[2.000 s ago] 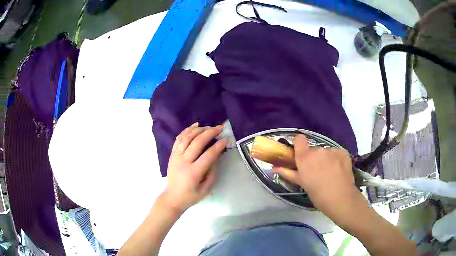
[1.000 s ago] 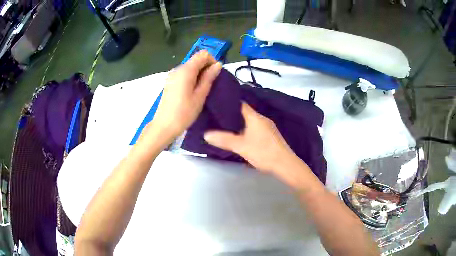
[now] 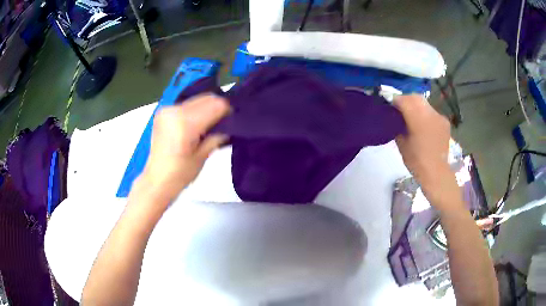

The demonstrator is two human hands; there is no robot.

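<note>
A dark purple garment is stretched between both hands above the white padded table. Its middle hangs down in a rounded fold. My left hand grips its left end. My right hand grips its right end near the table's far right. The garment is blurred, so its straps cannot be made out. The steam iron sits on the grey iron rest at right, partly hidden behind my right forearm.
A blue bar lies at the table's left. A white padded pressing arm on a blue frame stands beyond the table. Purple cloth lies on a brown ribbed basket at left. A pale hose and dark cord run from the iron.
The iron went from my right hand to its rest. Both hands then took up the garment from the table and have now spread apart with it. The view has tilted up.
</note>
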